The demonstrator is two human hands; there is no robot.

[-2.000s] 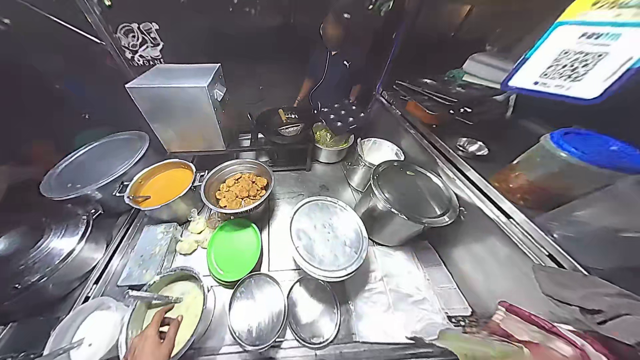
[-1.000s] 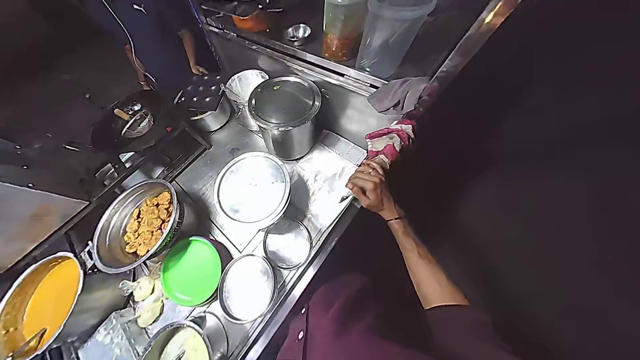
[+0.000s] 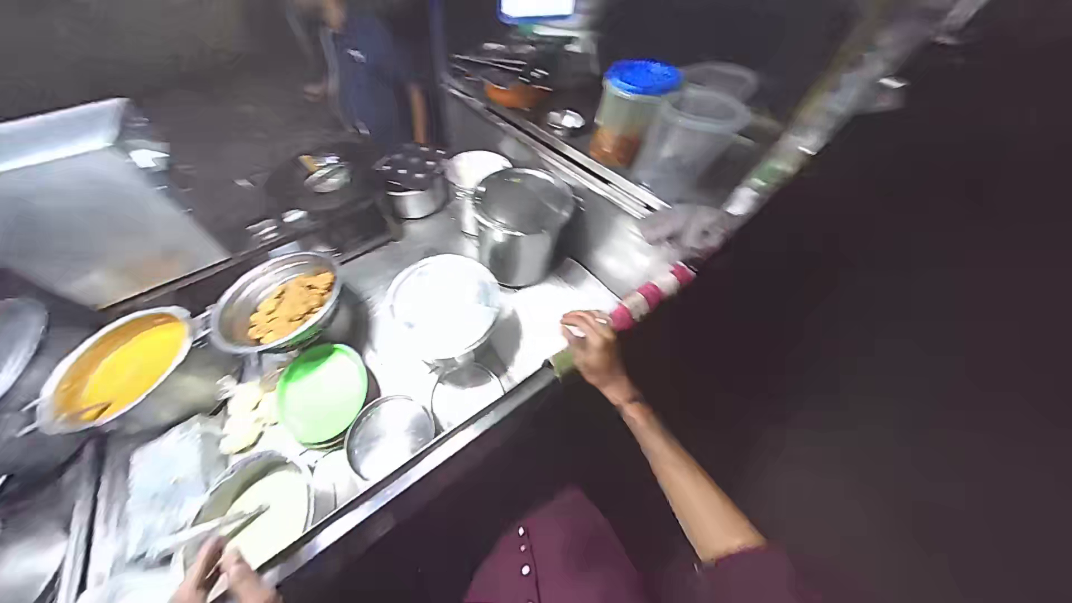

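My right hand (image 3: 596,350) is at the counter's front edge, fingers bent, beside a rolled red-and-white cloth (image 3: 649,297); whether it grips the cloth or the edge, I cannot tell. My left hand (image 3: 222,574), blurred at the bottom left, is by the near rim of a pot of pale batter (image 3: 280,507), from which a utensil handle (image 3: 209,529) sticks out. A green plate (image 3: 322,394) lies beyond that pot, with round steel plates (image 3: 391,440) to its right. Farther back is a round steel lid (image 3: 444,306) on a vessel.
Behind stand a pot of orange gravy (image 3: 134,368), a steel bowl of fried pieces (image 3: 291,308) and a lidded steel pot (image 3: 521,226). A blue-lidded jar (image 3: 632,109) and clear plastic containers (image 3: 695,134) stand on a side shelf. A person (image 3: 373,75) is across the counter.
The view has swung back left since a second ago. My left hand, out of view then, shows again at the batter pot. My right hand remains at the counter edge by the cloth.
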